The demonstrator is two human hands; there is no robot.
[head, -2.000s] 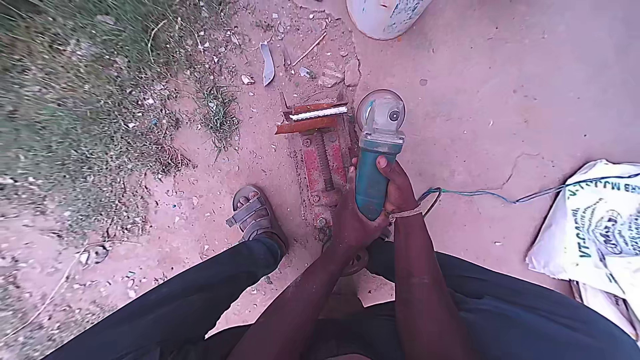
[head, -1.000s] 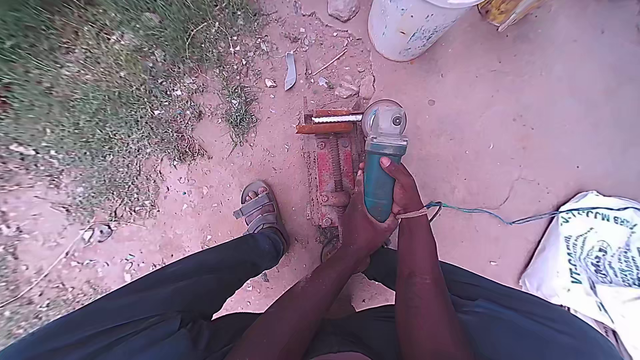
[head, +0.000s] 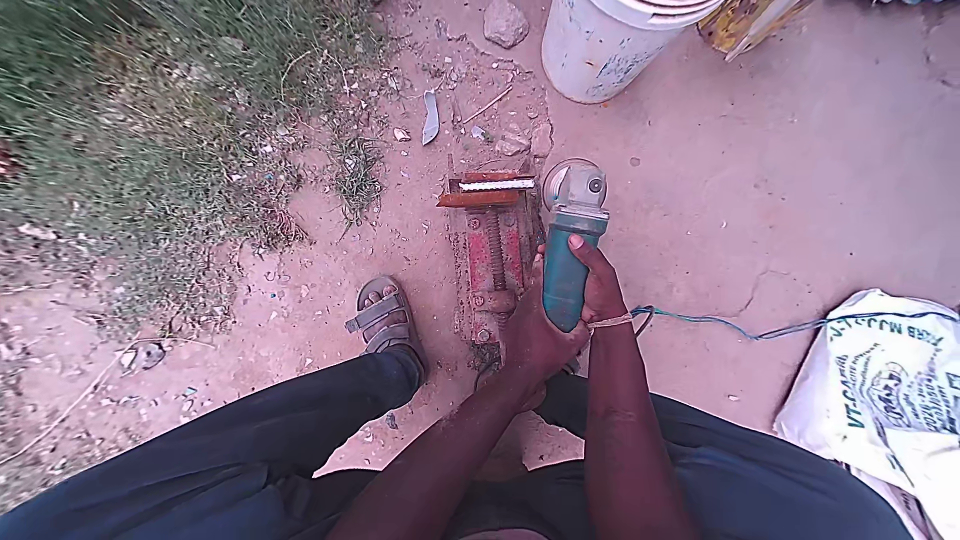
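Note:
Both hands grip a teal angle grinder [head: 566, 274], whose grey head and disc point away from me. My left hand [head: 536, 330] wraps the rear of its body from the left, and my right hand [head: 598, 281] holds the right side with the thumb on top. Just left of the grinder lies a red, rusty screw vise [head: 480, 259] on the ground. A bright ribbed metal bar [head: 495, 184] lies between its rusty angle-iron jaws [head: 480, 199]. The grinder's disc [head: 555, 184] is beside the bar's right end; whether they touch I cannot tell.
A paint-stained white bucket [head: 592, 56] stands beyond the grinder, with a stone [head: 505, 22] to its left. A teal cord [head: 712, 320] runs right across a printed white sack [head: 877, 375]. My sandalled foot [head: 386, 319] is left of the vise; grass [head: 187, 112] grows farther left.
Over the two seconds the grinder's head has moved from above the vise jaws' right end to a little farther right and lower beside them. Both hands keep their hold. The view has shifted slightly.

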